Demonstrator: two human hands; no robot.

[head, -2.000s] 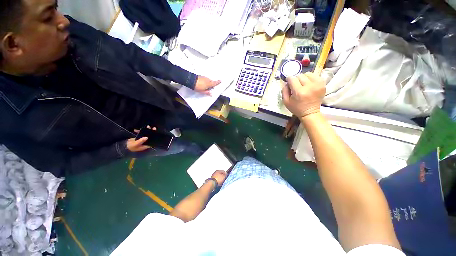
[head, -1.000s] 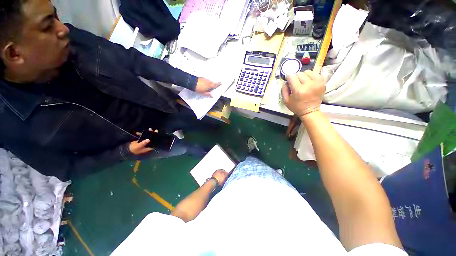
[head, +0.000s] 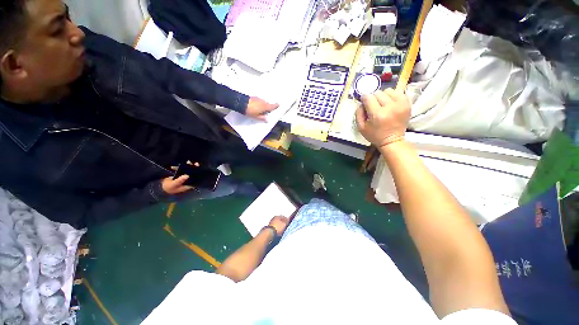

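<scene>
My right hand point(head: 385, 117) rests at the desk's front edge with its fingers curled down. Its fingertips are close to a round jar or tape roll point(head: 367, 86) with a dark rim and pale top; I cannot tell if they touch it. My left hand point(head: 278, 223) is low beside my shorts, at the lower right edge of a pale flat rectangular thing point(head: 265, 209), a board, box or stool top. Its fingers are partly hidden, so I cannot tell if it grips that thing. A calculator point(head: 319, 101) lies on the desk left of the jar.
A person in a dark jacket point(head: 127, 89) stands at left, one hand on papers point(head: 254, 130), the other holding a phone point(head: 202, 177). White fabric point(head: 485, 95) lies right of the desk's wooden divider. A dark blue printed board or folder point(head: 533, 260) is at lower right. The floor is green.
The view shifts very slightly. Both my hands and the other person's hands keep their places.
</scene>
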